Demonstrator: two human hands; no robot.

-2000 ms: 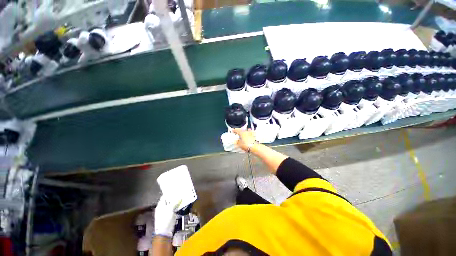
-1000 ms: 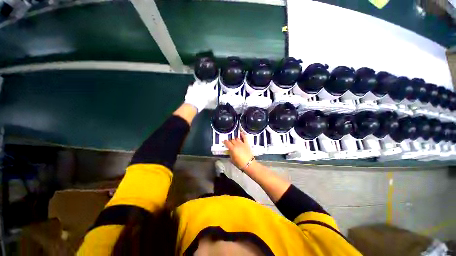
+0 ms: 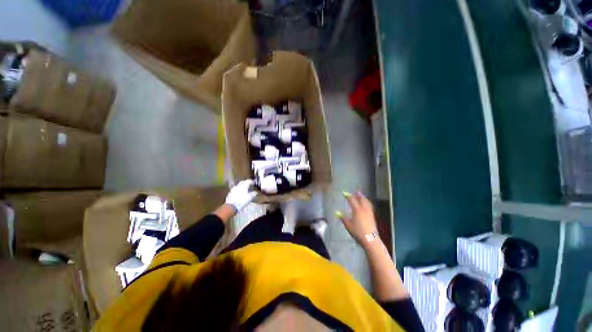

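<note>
An open brown carton [image 3: 237,139] stands on the floor in front of me, with several white and black dome cameras [image 3: 279,159] packed low inside it. My left hand [image 3: 241,196], in a white glove, is at the carton's near left edge; whether it grips the edge cannot be told. My right hand [image 3: 358,217] is bare, with a bracelet and yellow fingertips. It is in the air right of the carton, fingers apart and empty. Several finished cameras [image 3: 468,292] with black balls and white ribbed bases stand on the green bench at the lower right.
The green bench [image 3: 425,130] runs along the right side. A larger open carton [image 3: 182,39] stands beyond the near one. Closed cartons [image 3: 55,155] are stacked at the left. Another carton [image 3: 104,233] at the lower left holds more cameras. A red object [image 3: 367,94] lies by the bench.
The view has turned left from the bench rows to the cartons. Both hands have left the cameras on the bench; the left is now at the carton edge, the right is in the air.
</note>
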